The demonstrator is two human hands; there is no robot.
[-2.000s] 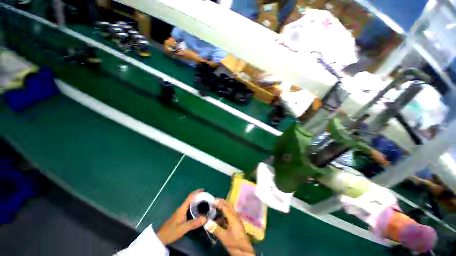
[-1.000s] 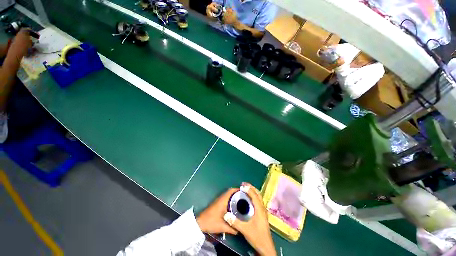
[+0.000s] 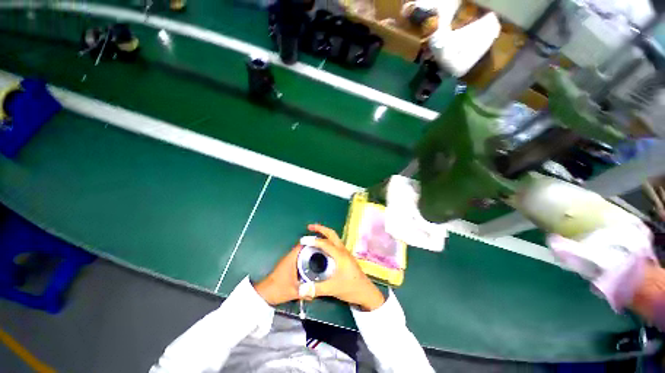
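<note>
A cylindrical housing (image 3: 316,264) with a wide silver rim and dark centre is held between my two hands at the bench's front edge, rim facing up. My left hand (image 3: 281,280) grips its left side. My right hand (image 3: 346,273) wraps its right side. Some fingertips have white coverings. A thin pale strand hangs below the housing. The yellow-edged base pad (image 3: 375,242) with a pink centre lies just right of my right hand. The white padded ram (image 3: 414,215) is above its right edge, under the green press body (image 3: 459,156).
The cloth-wrapped press handle (image 3: 601,255) sticks out right. Beyond the white rail (image 3: 219,154) a black housing (image 3: 260,80) stands on the centre strip. Several black housings (image 3: 339,40) are at the far side. A blue holder (image 3: 29,116) is at left, a blue stool (image 3: 40,258) below it.
The view has shifted, and the press handle shows more fully again. The housing stays in both hands; my right hand has turned, its forearm now coming from the lower right.
</note>
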